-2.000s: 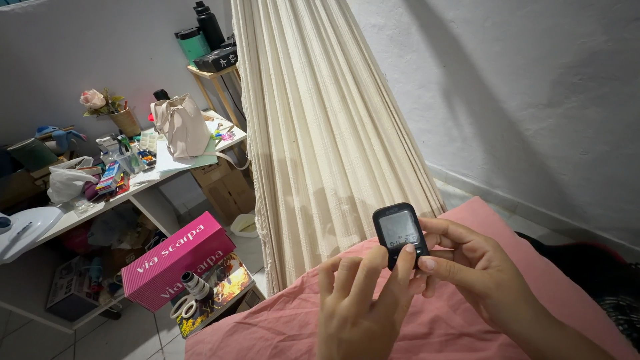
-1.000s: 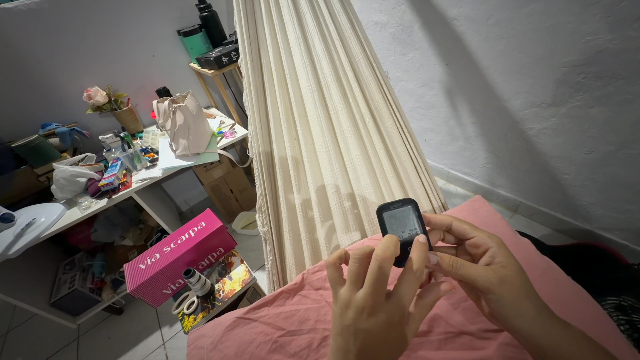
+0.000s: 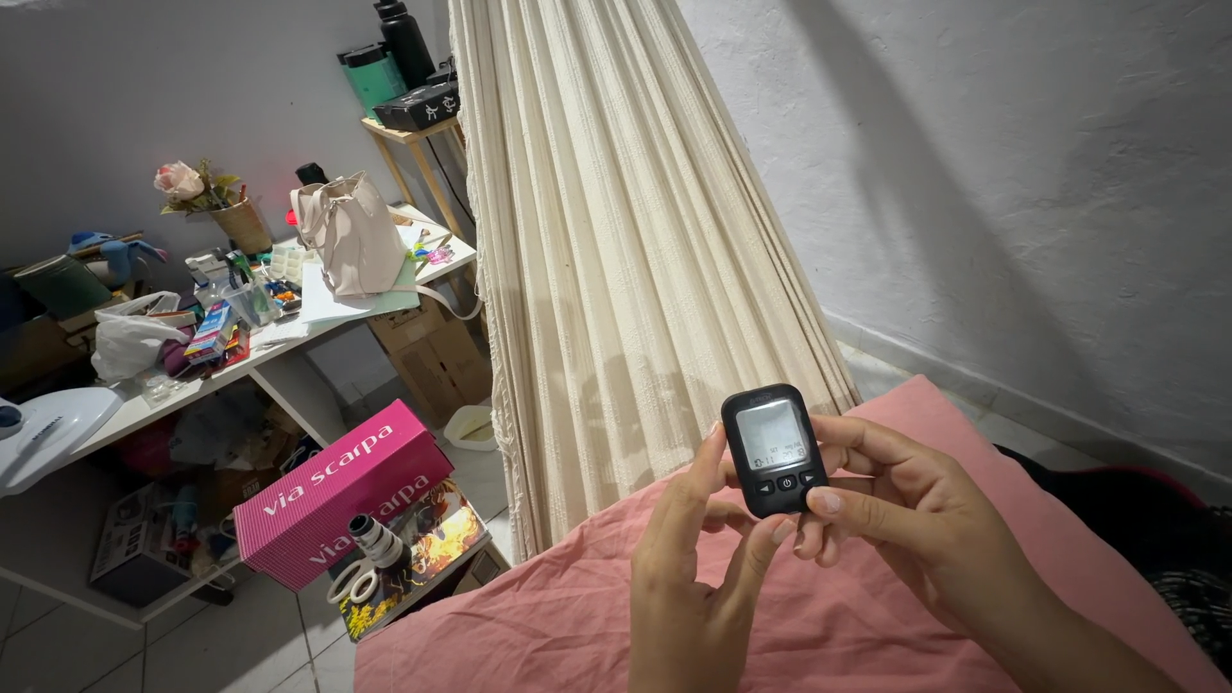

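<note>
A black handheld glucose meter (image 3: 772, 449) with a lit grey screen and three buttons is held up over a pink cloth (image 3: 539, 616). My right hand (image 3: 895, 510) grips its right side and lower right corner between thumb and fingers. My left hand (image 3: 698, 568) holds it from the left, the forefinger at the left edge and the thumb by the bottom edge. The screen shows small digits. Behind the meter hangs a cream fabric hammock (image 3: 616, 241).
On the left, a white desk (image 3: 289, 337) bears a pale handbag (image 3: 351, 236), a flower pot (image 3: 243, 226) and clutter. A pink shoebox (image 3: 342, 491) stands near white-handled scissors (image 3: 353, 583) and a small bottle (image 3: 377, 542). A wall (image 3: 1039, 192) rises at right.
My left hand's fingers have moved off the meter's front and buttons to its left and bottom edges. The screen and buttons now show uncovered. My right hand still holds the right side.
</note>
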